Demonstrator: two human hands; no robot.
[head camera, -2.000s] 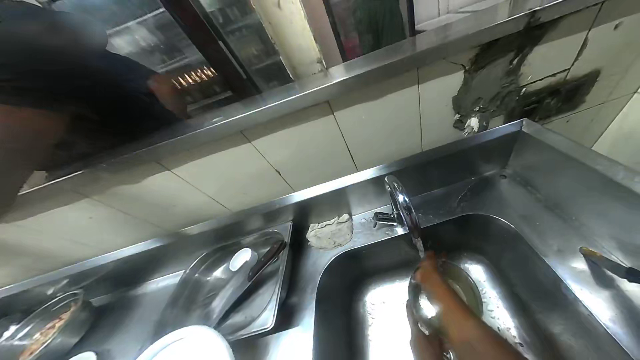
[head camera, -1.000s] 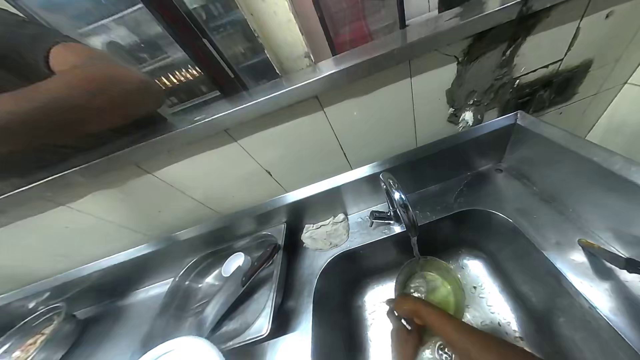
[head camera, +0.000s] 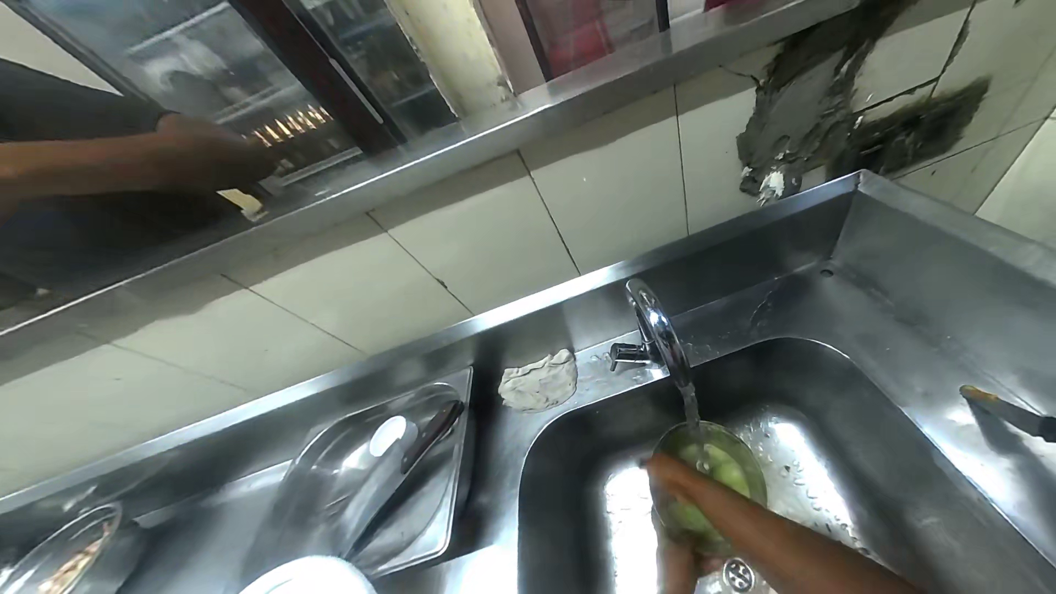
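Observation:
A round bowl (head camera: 755, 462) with pale green pieces in it stands in the steel sink (head camera: 577, 462), under water running from the chrome faucet (head camera: 660, 326). My right hand (head camera: 678, 480) reaches across the bowl to its left side; its fingertips are partly hidden, so its grip is unclear. At the bowl's near side is my left hand (head camera: 683, 565), low in view and partly covered by my right forearm; whether it grips the rim cannot be seen. A round metal strainer or drain piece (head camera: 738, 575) shows beside the hands at the bottom edge.
A crumpled pale cloth (head camera: 540, 384) lies left of the faucet. Farther left, a steel tray (head camera: 441, 528) holds a dark-handled knife (head camera: 433, 433) and clear ware. Another bowl (head camera: 111, 528) holds food. A utensil (head camera: 1002, 410) lies on the right ledge. Behind the metal ledge (head camera: 495, 140) is another person's arm.
My right hand has moved from near the faucet spout down to the bowl's left side. The other person's arm has shifted behind the ledge.

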